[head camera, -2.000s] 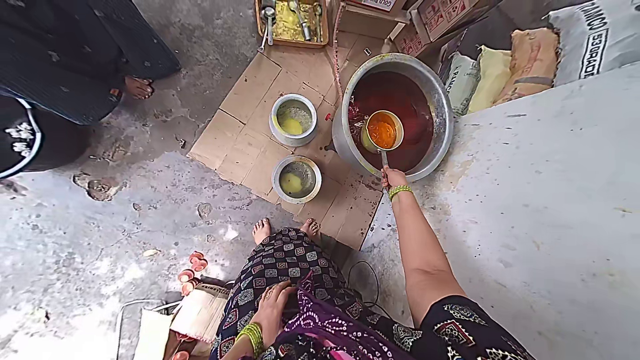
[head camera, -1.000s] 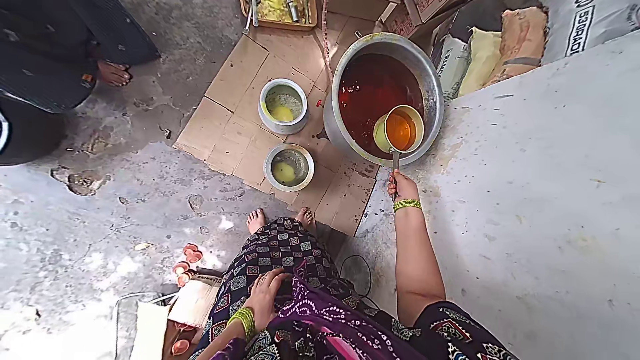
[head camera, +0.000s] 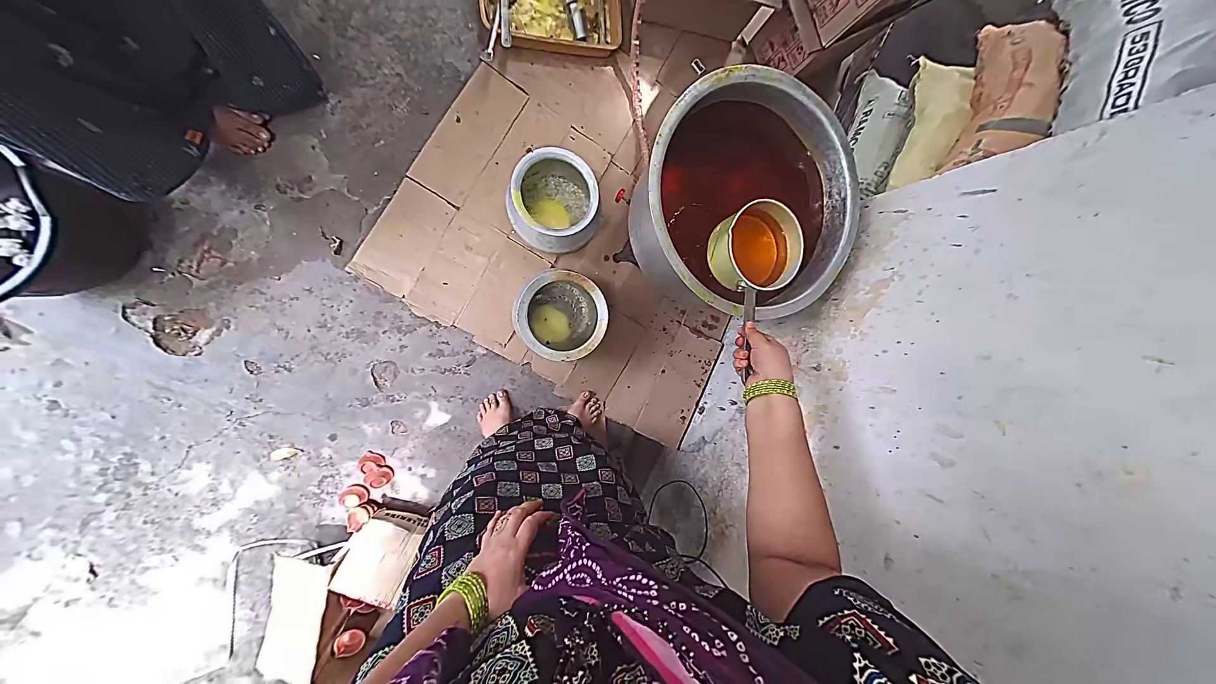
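My right hand (head camera: 763, 355) grips the handle of a metal dipper (head camera: 757, 245) that holds orange liquid. The dipper is over the near part of a large metal pot (head camera: 649, 223) with dark red liquid (head camera: 731, 157) in it. My left hand (head camera: 509, 558) lies on my patterned clothing at the lap, its fingers a little apart, holding nothing. Left of the large pot stand two small metal pots, the farther one (head camera: 528, 223) and the nearer one (head camera: 521, 328), each with some yellow stuff at the bottom.
Flattened cardboard (head camera: 446, 252) lies under the pots. A tray (head camera: 560, 46) with tools and yellow bits is at the top, filled sacks (head camera: 1012, 85) at the upper right. Another person's foot (head camera: 242, 130) and a dark bucket (head camera: 85, 233) are at the left. Small clay cups (head camera: 353, 495) lie lower left.
The dipper in my right hand has moved from the left part of the large pot to its near right part. My left hand has stayed at my lap.
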